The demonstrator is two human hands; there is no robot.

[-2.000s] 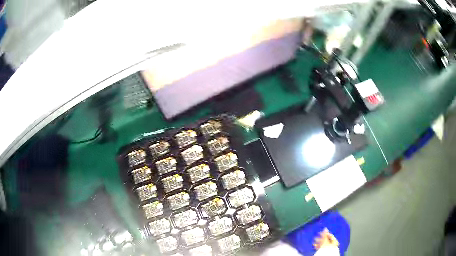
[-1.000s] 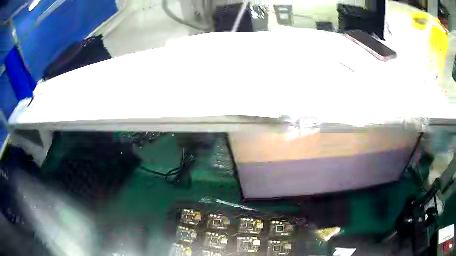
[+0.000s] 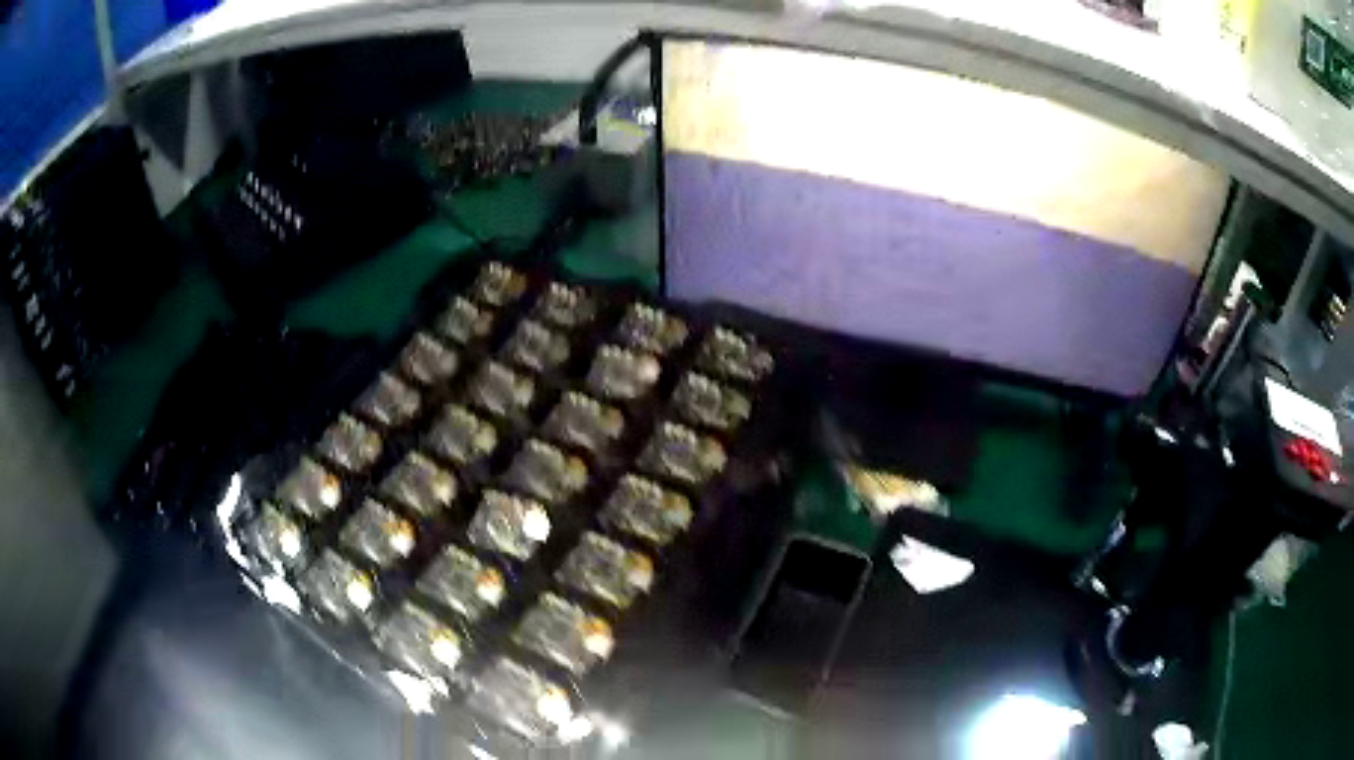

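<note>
A black component tray (image 3: pixel 498 438) lies in front of me, left of centre, with rows of pockets holding small circuit boards (image 3: pixel 550 471). The digital video microscope (image 3: pixel 1188 520) stands at the right, its boxy head with red buttons. A bright light spot (image 3: pixel 1022 728) shows on the dark microscope base (image 3: pixel 950 639) at the bottom edge. The monitor (image 3: pixel 936 223) stands behind and shows a pale upper band over a purple band. Neither of my hands can be made out in this view.
A smartphone (image 3: pixel 803 616) lies between tray and base. A white scrap (image 3: pixel 933 564) sits on the base's corner, with a crumpled yellowish item (image 3: pixel 891 490) behind it. More dark trays (image 3: pixel 297 201) stand at the back left. A white shelf edge (image 3: pixel 1025 92) runs overhead.
The view has tilted down from the overhead shelf and shifted. The tray, phone and microscope base now show more fully, and the monitor is higher in the picture.
</note>
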